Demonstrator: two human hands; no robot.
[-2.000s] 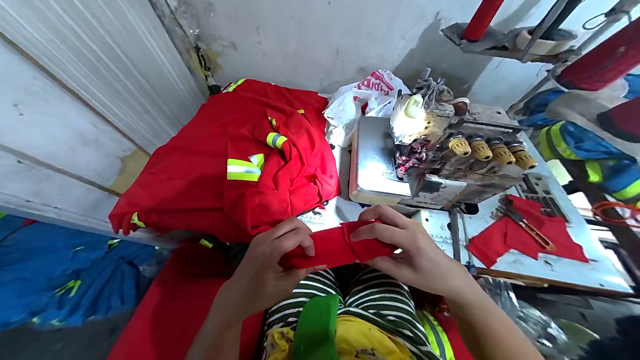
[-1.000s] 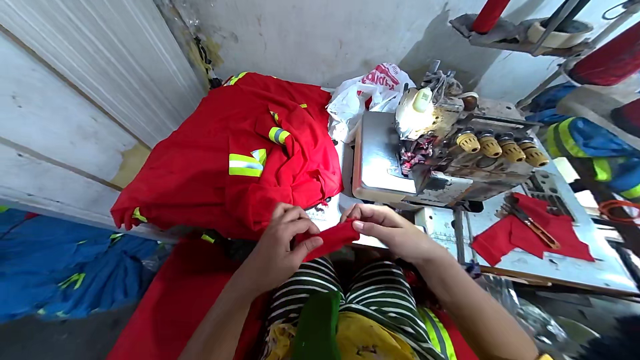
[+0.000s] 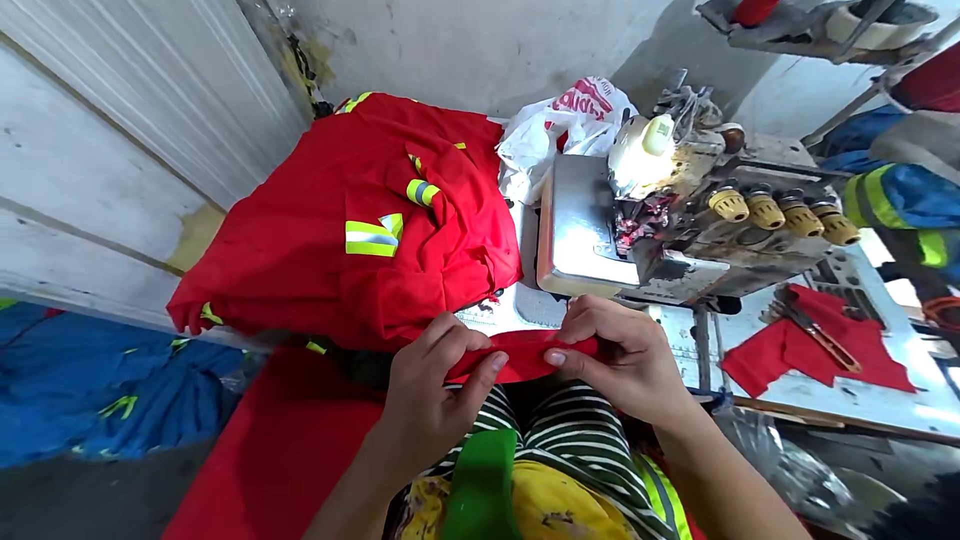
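A narrow folded piece of red fabric (image 3: 521, 355) is stretched between my two hands, above my lap and in front of the table's edge. My left hand (image 3: 442, 371) pinches its left end between thumb and fingers. At its right end, my right hand (image 3: 619, 356) grips it the same way, thumb on top. Just beyond stands an overlock sewing machine (image 3: 757, 217) with a flat metal cover (image 3: 589, 225). Left of the machine lies a heap of red garments (image 3: 300, 225) with yellow and silver reflective strips.
A crumpled white plastic bag (image 3: 570, 124) sits behind the machine. On the table to the right, thread snips (image 3: 821, 337) rest on red fabric scraps (image 3: 761, 356). Blue garments (image 3: 75, 382) lie at lower left. A thread stand (image 3: 825, 37) rises at upper right.
Two seconds ago the red piece lay flat between both hands; one second ago it was bunched and tilted. Now it is stretched out level again, with my hands farther apart than one second ago.
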